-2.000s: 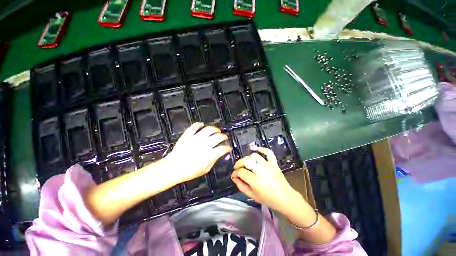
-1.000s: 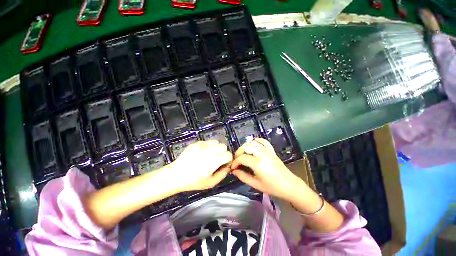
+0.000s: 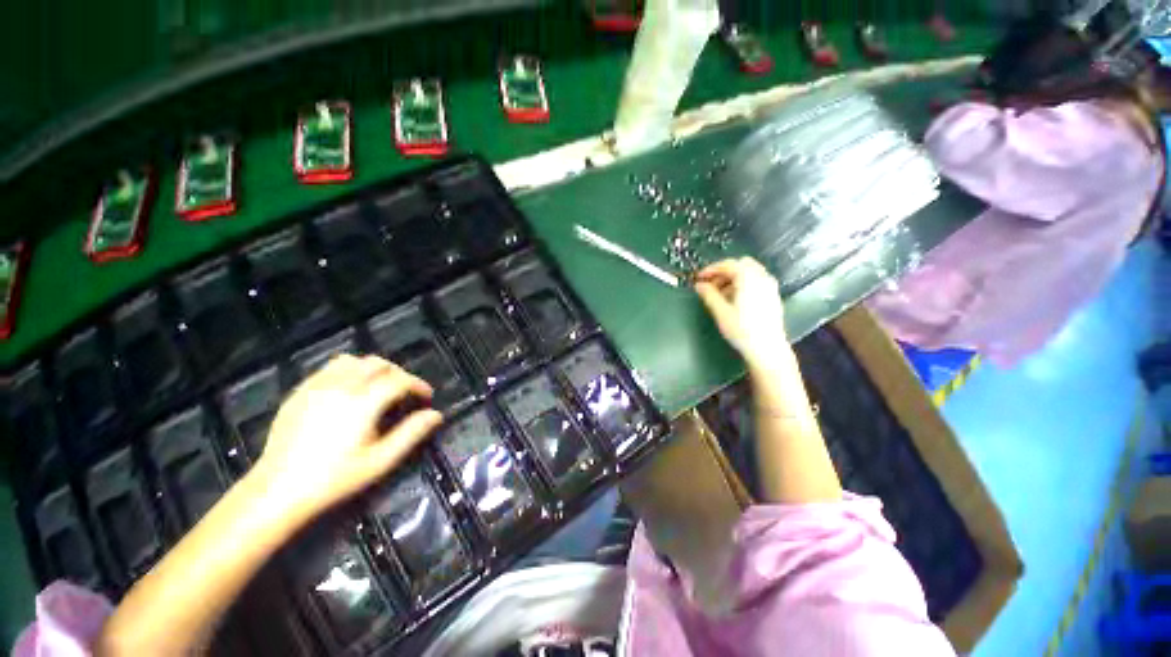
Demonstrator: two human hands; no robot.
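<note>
A black blister tray point(image 3: 392, 285) with rows of phone-sized pockets holding black phone housings point(image 3: 497, 471) lies on the green bench. My left hand point(image 3: 344, 417) is over the tray's middle, fingers curled; whether it holds anything is hidden. My right hand point(image 3: 742, 302) is at the near edge of the small dark parts point(image 3: 693, 221), with thumb and fingertips together; I cannot tell if a part is between them. The white tweezers point(image 3: 627, 254) lie just left of the right fingertips.
Clear blister trays point(image 3: 835, 180) lie beyond the small parts. A carton point(image 3: 944, 449) with black trays stands below the bench edge. A taped post point(image 3: 661, 77) stands behind. Red-edged phone assemblies point(image 3: 324, 141) lie on the green belt. A pink-sleeved person point(image 3: 1047, 167) sits at right.
My right hand has left the tray and reached right to the small parts. My left hand has separated from it and stays over the tray. The view has turned right.
</note>
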